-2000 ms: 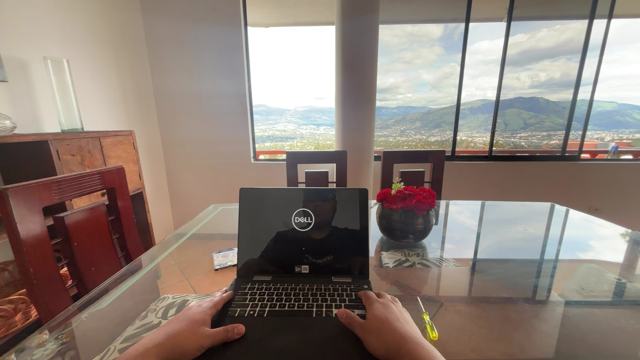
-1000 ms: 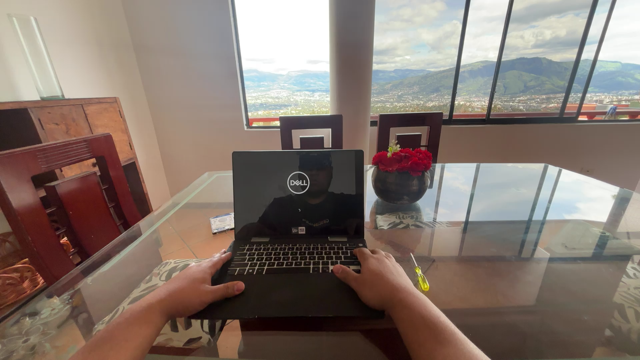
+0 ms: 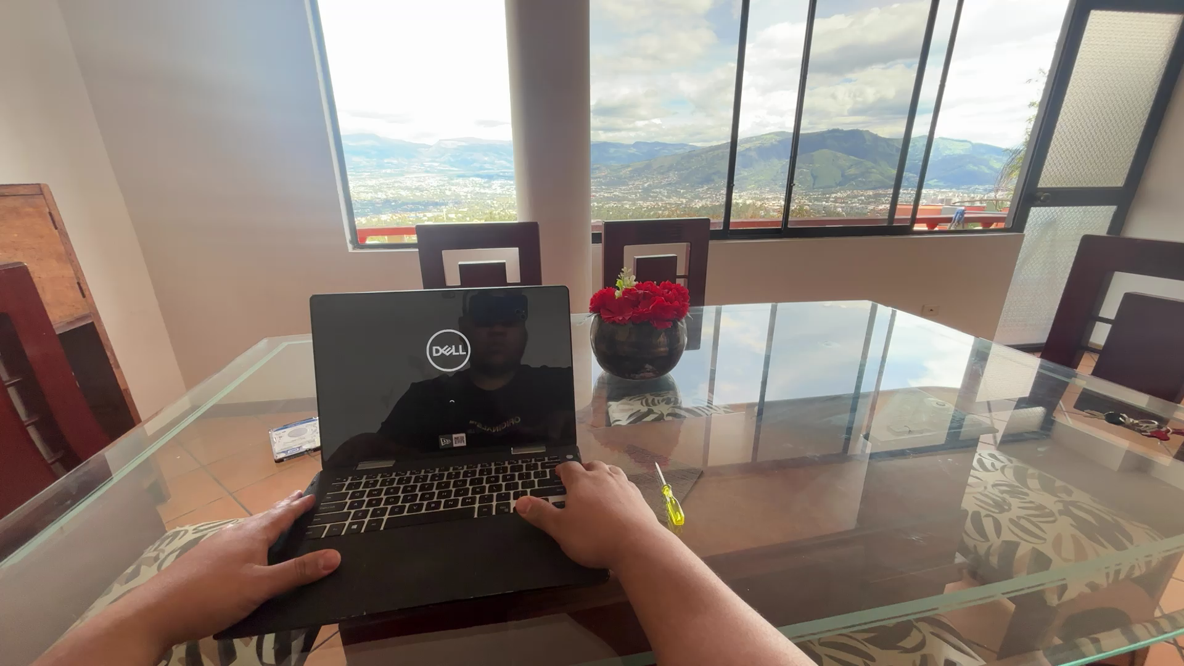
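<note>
A black Dell laptop stands unfolded on a glass table, its dark screen showing the round maker's logo and reflecting a person. My left hand grips the left edge of the laptop's base, thumb on the palm rest and fingers along the side. My right hand lies over the right edge of the keyboard, thumb near the keys and fingers at the base's upper right corner. To the right of that hand lies a screwdriver with a yellow-green handle. Behind the laptop's left side is a hard drive, partly hidden by the screen.
A dark round vase with red flowers stands behind the laptop, to its right. Keys lie at the far right. The glass tabletop's edge runs along the near right. Dark wooden chairs surround the table.
The laptop has turned slightly, and both hands have stayed at its sides. My right hand has moved up from the palm rest's side toward the keyboard's right edge. The view has shifted right.
</note>
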